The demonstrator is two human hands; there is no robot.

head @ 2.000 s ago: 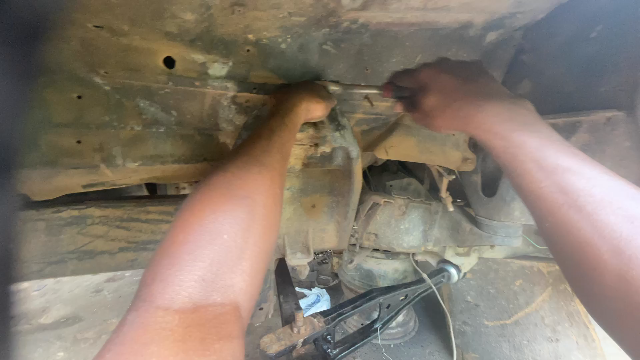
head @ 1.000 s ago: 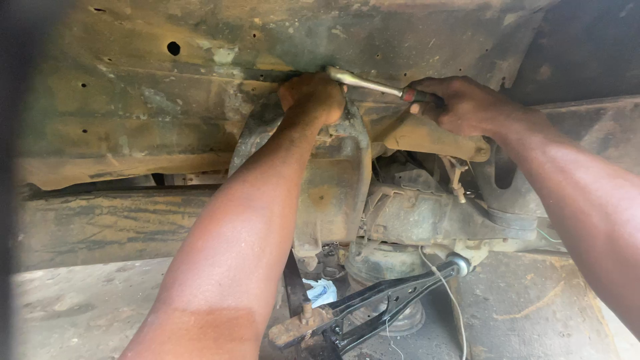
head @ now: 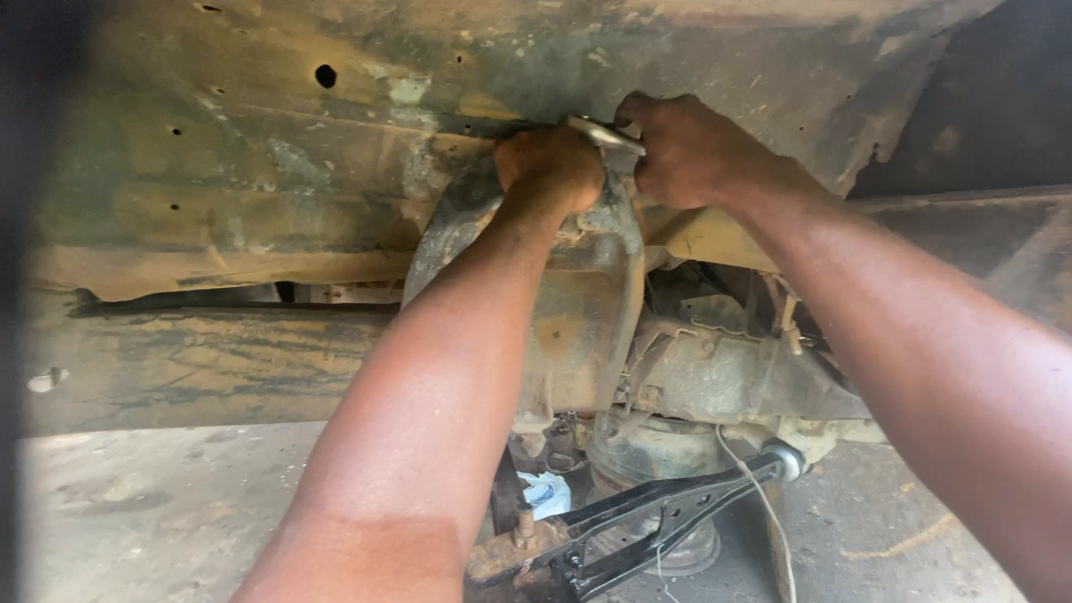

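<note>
A metal ratchet wrench lies against the dirty painted body panel of a vehicle, above a curved metal bracket on the frame. My left hand is closed around the ratchet's head end, at the top of the bracket; what its fingers grip beneath is hidden. To its right, my right hand is at the handle end, thumb and fingers around it, the grip itself hidden by the hand.
A long frame rail runs to the left. Below are a black suspension control arm, a round metal part, a blue-white rag and a hanging thin cable over the concrete floor.
The ratchet's handle has swung, and my right hand has moved up and in toward my left hand since one second ago. My left hand stays at the ratchet's head end.
</note>
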